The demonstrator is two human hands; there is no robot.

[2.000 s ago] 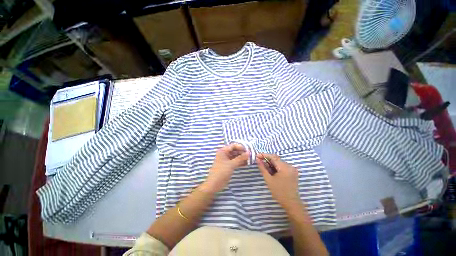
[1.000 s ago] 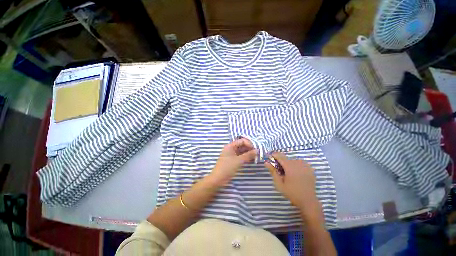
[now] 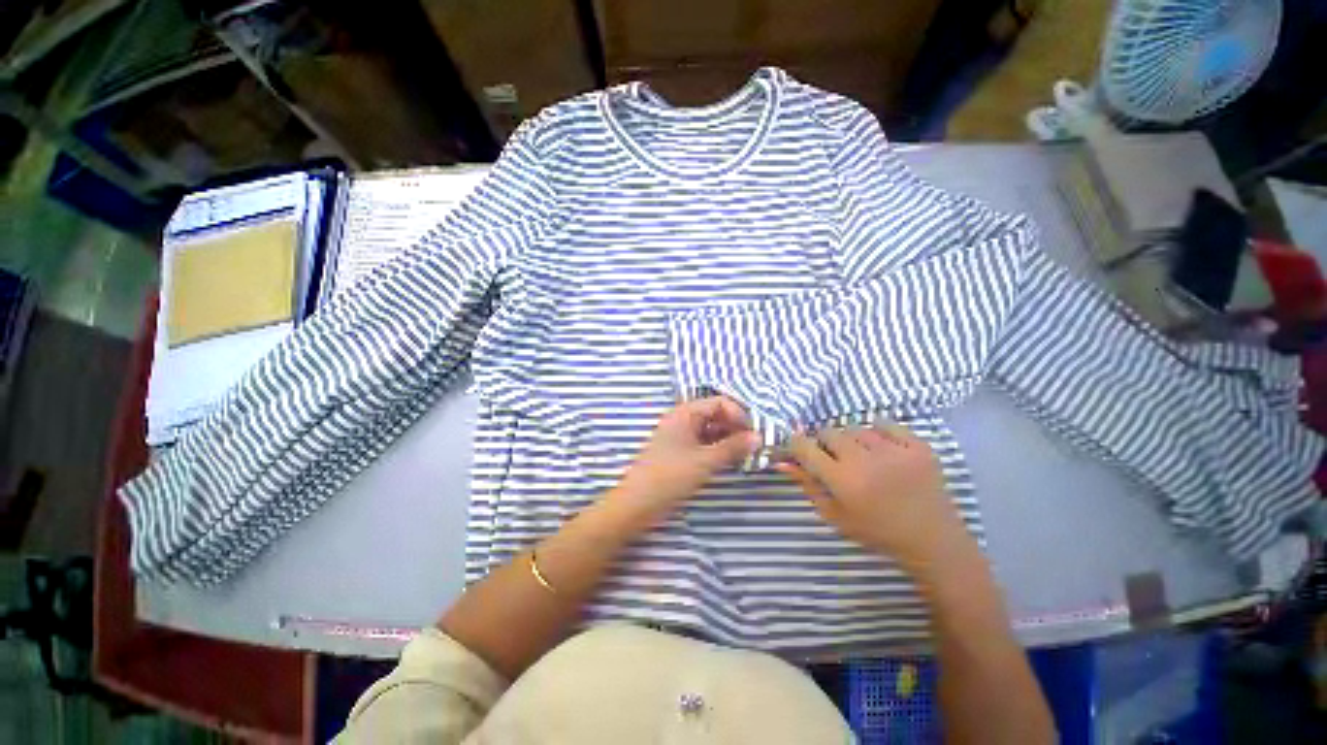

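A striped long-sleeve top (image 3: 655,291) lies flat, its neckline at the far side. One sleeve (image 3: 902,328) is folded in across the body. My left hand (image 3: 699,448) pinches the edge of the sleeve cuff (image 3: 766,422) between thumb and fingers. My right hand (image 3: 866,477) is at the same edge, just right of the left fingertips, palm down with fingers bent over the cloth. No tool shows in the right hand now; its palm and fingertips are partly hidden.
Papers and a tan card (image 3: 233,281) lie at the left. A dark phone (image 3: 1208,251) rests by stacked pads (image 3: 1150,182) at the right, near a fan (image 3: 1190,58). A measuring tape (image 3: 349,629) runs along the near edge. Another striped garment part (image 3: 1164,408) lies at right.
My right hand has turned palm down and spread over the cloth; the dark tool seen in it earlier is out of sight. My left hand keeps its pinch. The view has shifted slightly.
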